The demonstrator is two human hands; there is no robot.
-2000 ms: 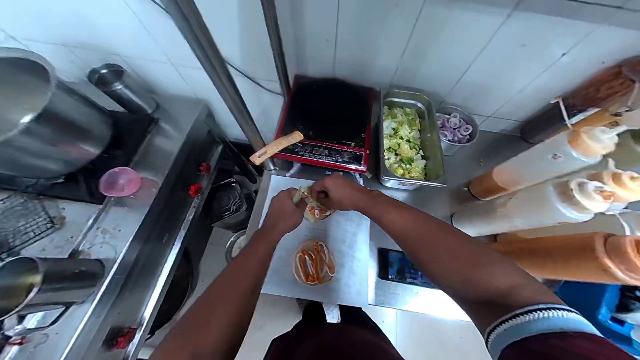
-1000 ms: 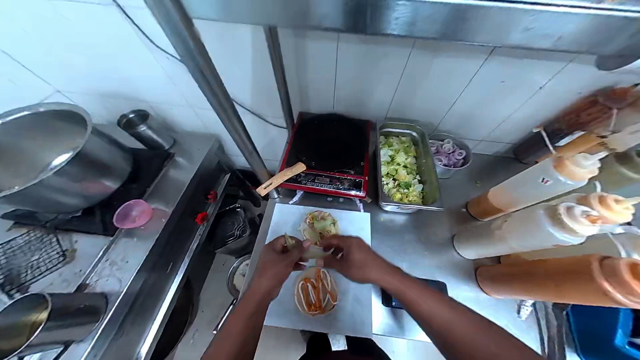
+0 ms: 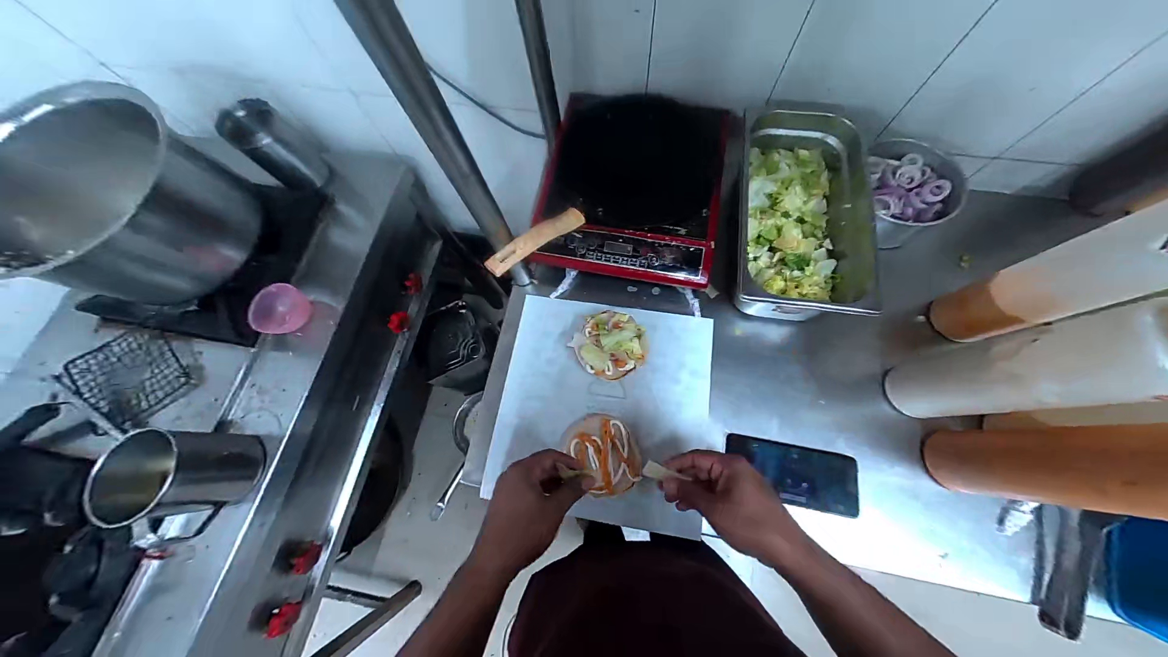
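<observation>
A sheet of white paper (image 3: 547, 383) lies on the steel counter with two round bun halves on it. The upper bun half (image 3: 610, 345) carries chopped lettuce over sauce. White and orange sauce zigzags across the lower bun half (image 3: 604, 456). At its left edge, my left hand (image 3: 538, 488) pinches a small pale green piece (image 3: 573, 472), perhaps lettuce or pickle. My right hand (image 3: 716, 488) pinches a similar pale piece (image 3: 662, 471) at the right edge of the same bun half.
Behind the paper stands a red-framed induction cooker (image 3: 630, 182). A steel pan of chopped lettuce (image 3: 792, 228) and a bowl of sliced onion rings (image 3: 908, 190) are beside it. Sauce bottles (image 3: 1049, 365) line the right, near a phone (image 3: 796, 473). A stove with a large pot (image 3: 128, 201) is left.
Both hands have moved from the upper bun half down to the lower one and spread apart. The lettuce-topped bun half, partly covered by the hands before, now shows fully.
</observation>
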